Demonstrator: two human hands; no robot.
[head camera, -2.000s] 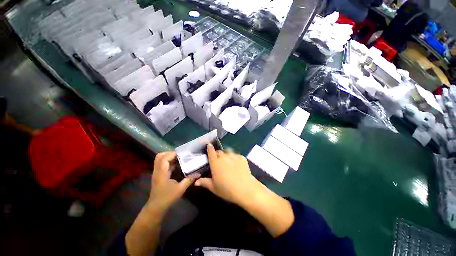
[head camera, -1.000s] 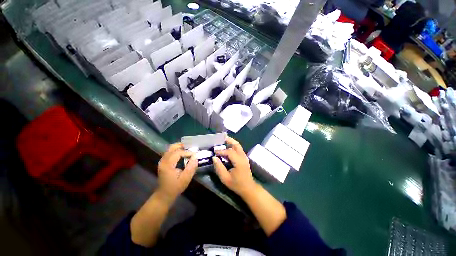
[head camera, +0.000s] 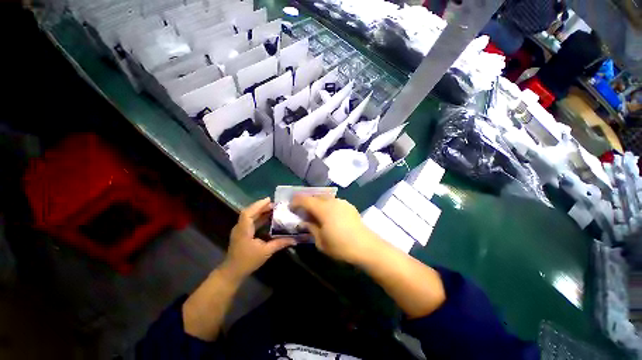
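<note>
An open white gift box (head camera: 285, 218) is held above the bench's near edge, its lid flap up at the back. My left hand (head camera: 248, 238) grips its left side and lower edge. My right hand (head camera: 336, 226) lies over the right part of the box with its fingers at the opening; they hide much of the contents. A pale item shows inside. Several closed boxes (head camera: 410, 211) lie in a group just right of my hands. Rows of open boxes (head camera: 243, 133) with upright flaps, holding black cables and white items, stand beyond my hands to the left.
A grey metal post (head camera: 429, 74) rises behind the boxes. Clear blister trays (head camera: 338, 53) lie behind the rows. A dark plastic bag (head camera: 475, 144) and white goods lie right of the post. A red stool (head camera: 105, 204) stands at left. A person (head camera: 531, 17) is at the far top right.
My right hand has moved from the box's right side to over its opening. My left hand still holds the left side. The view has shifted a little.
</note>
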